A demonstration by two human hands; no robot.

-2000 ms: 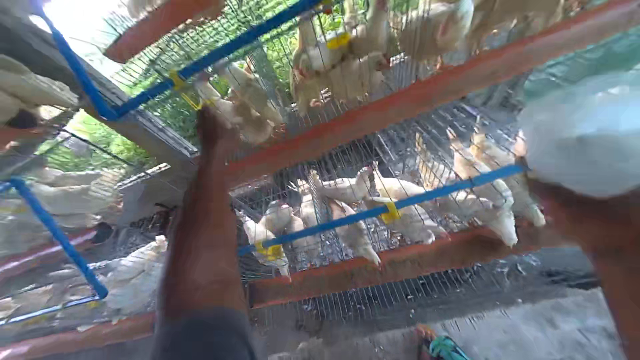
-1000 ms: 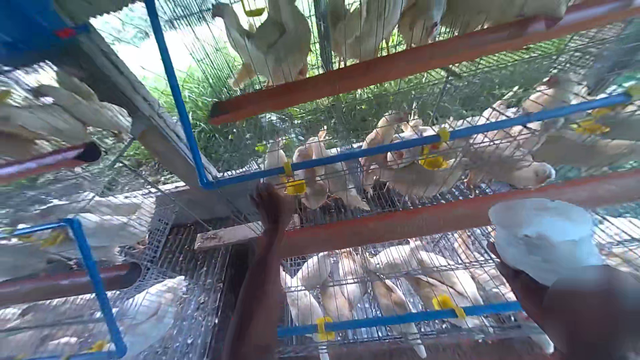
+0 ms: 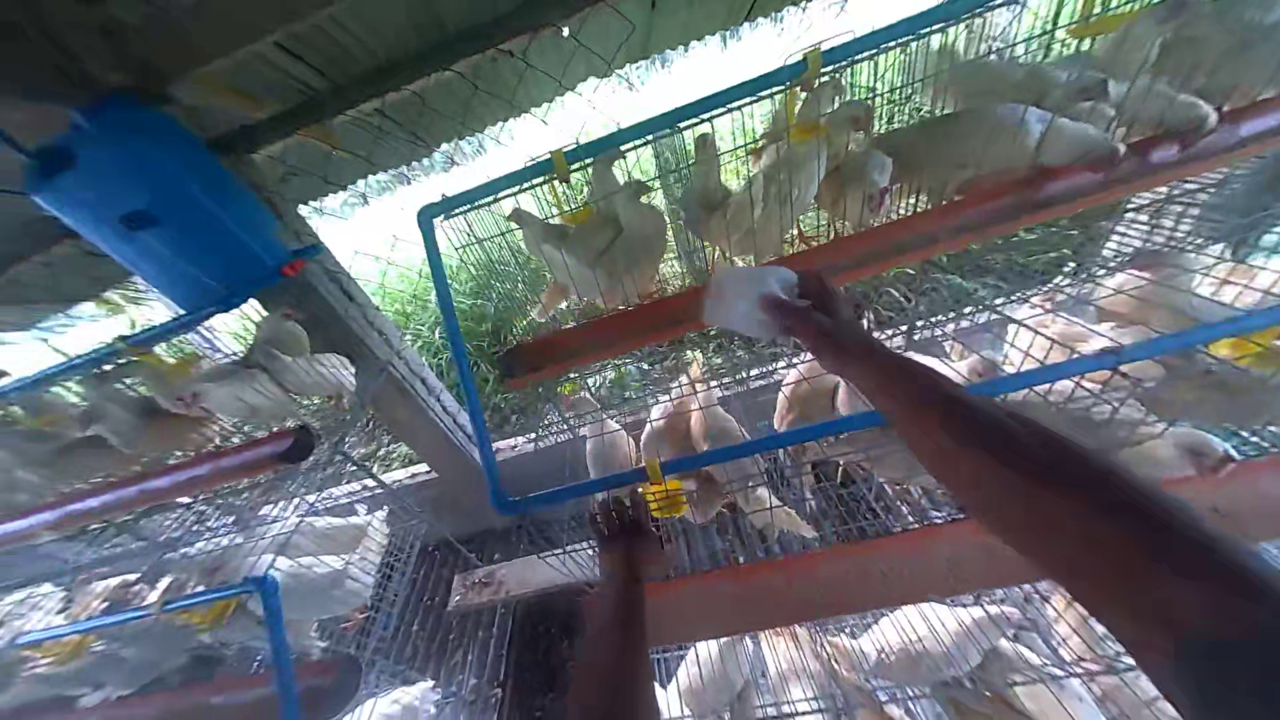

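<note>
My right hand (image 3: pixel 815 310) grips a translucent white plastic container (image 3: pixel 745 300) at the upper feed trough (image 3: pixel 610 335), a reddish channel running along the wire cages. My left hand (image 3: pixel 625 525) is raised against the middle tier, by the blue water pipe (image 3: pixel 560 492) and a yellow drinker cup (image 3: pixel 665 498); whether its fingers hold the wire or pipe cannot be told. Pale hens (image 3: pixel 610 445) stand behind the wire close to it. More hens (image 3: pixel 620 245) are above the container, in the top tier.
A blue plastic tank (image 3: pixel 160 205) hangs at the upper left under the roof. A post (image 3: pixel 370 330) divides the left cages from these. The lower trough (image 3: pixel 820 585) crosses below my right forearm. Another trough (image 3: pixel 200 470) juts out at the left, its end facing the post.
My right hand has moved with the container from the right side up to the upper trough. My left hand stays near the yellow cup on the cage. The view has tilted upward.
</note>
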